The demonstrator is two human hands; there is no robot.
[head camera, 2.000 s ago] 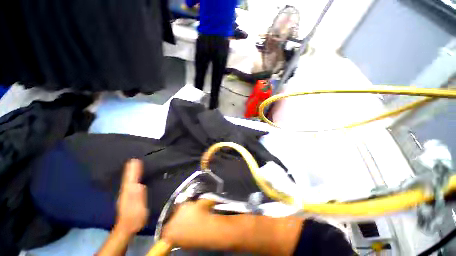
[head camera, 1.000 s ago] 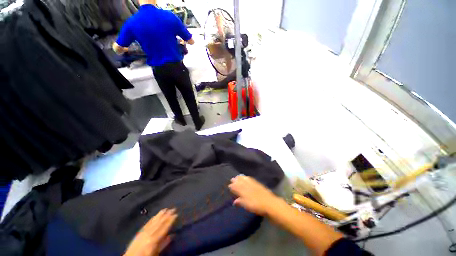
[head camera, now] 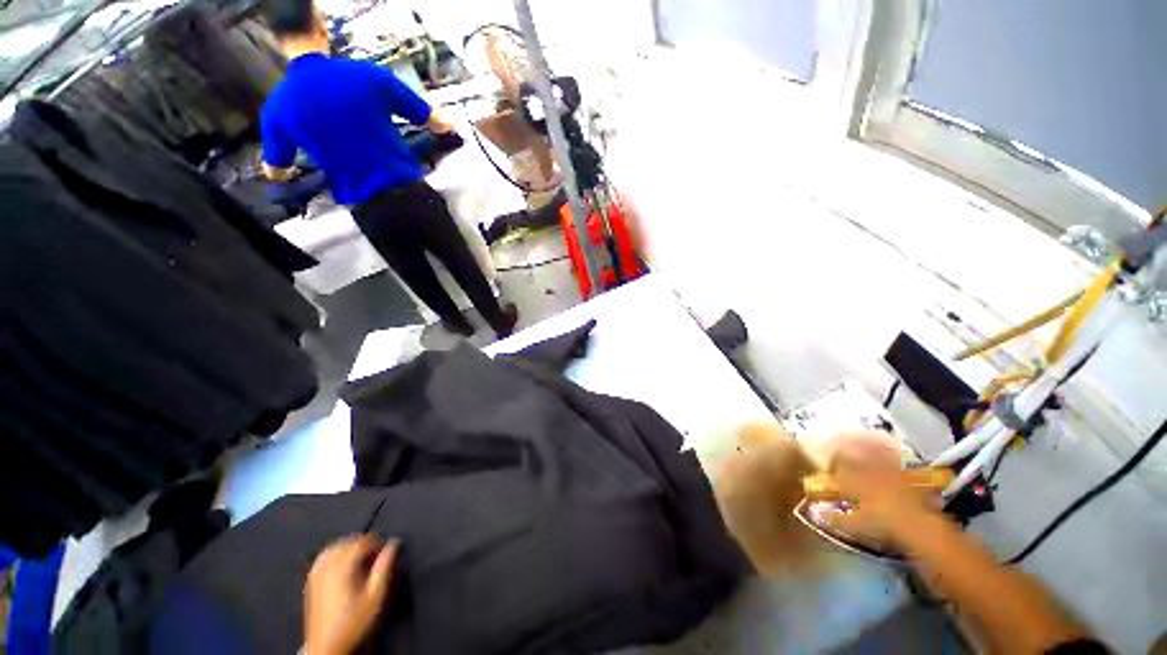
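Observation:
A dark suit jacket (head camera: 512, 512) lies spread over the navy pressing board (head camera: 192, 621), which shows only at the lower left. My left hand (head camera: 346, 595) rests on the jacket cloth, fingers bent at its edge; whether it pinches the cloth is unclear. My right hand (head camera: 883, 493) is at the right table edge, closed around the yellow handle of the steam iron (head camera: 838, 527). The iron's pale-rimmed sole shows below the hand, slightly blurred. Whether it touches the rest is hard to tell.
Dark jackets (head camera: 141, 294) hang in a row at left. A crumpled dark heap (head camera: 134, 576) lies left of the board. Hoses (head camera: 1024, 410) and a black cord run right from the iron. A person in blue (head camera: 339, 128), a fan, a metal pole and a red object (head camera: 599, 246) stand beyond.
My right hand has moved right from the jacket and taken hold of the iron. My left hand has shifted slightly left. The jacket now covers more of the board's front.

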